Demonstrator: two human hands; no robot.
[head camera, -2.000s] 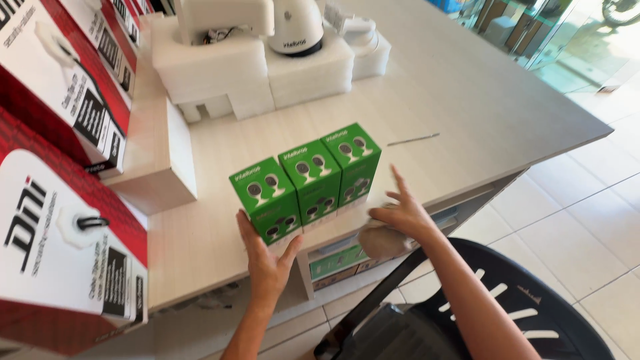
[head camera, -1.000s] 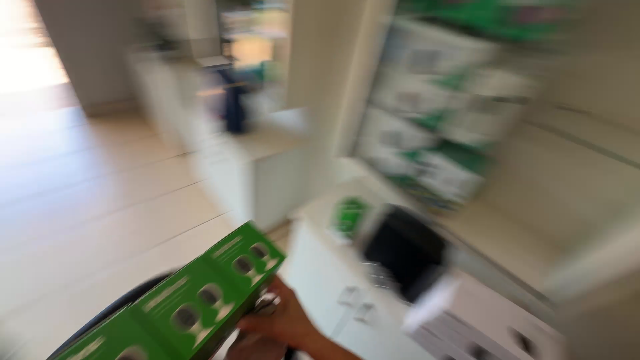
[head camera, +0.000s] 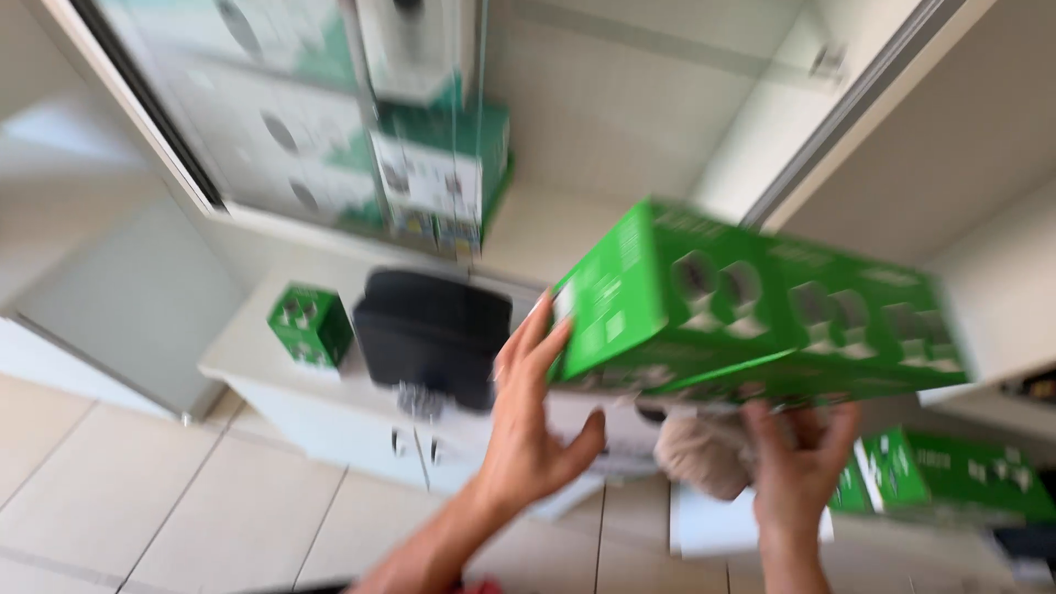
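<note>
A row of three green camera boxes (head camera: 726, 305) is up in the air before me, pressed together side by side. My left hand (head camera: 536, 412) lies with its fingers against the left end of the row, thumb apart. Under the row, my right hand (head camera: 796, 454) supports it from below with bent fingers. A crumpled beige cloth (head camera: 707, 454) hangs beside my right hand, beneath the boxes; how it is held is hidden. The picture is blurred by motion.
A glass-fronted cabinet holds white and green boxes (head camera: 433, 177). On the white counter (head camera: 247, 338) below stand one small green box (head camera: 311, 324) and a black object (head camera: 435, 334). More green boxes (head camera: 957, 474) lie at lower right. An open cabinet door (head camera: 132, 297) is at left.
The green boxes, which stood on the wooden table two seconds ago, are lifted in my hands. The view has swung from that table to the glass cabinet. My left hand now touches the row's end.
</note>
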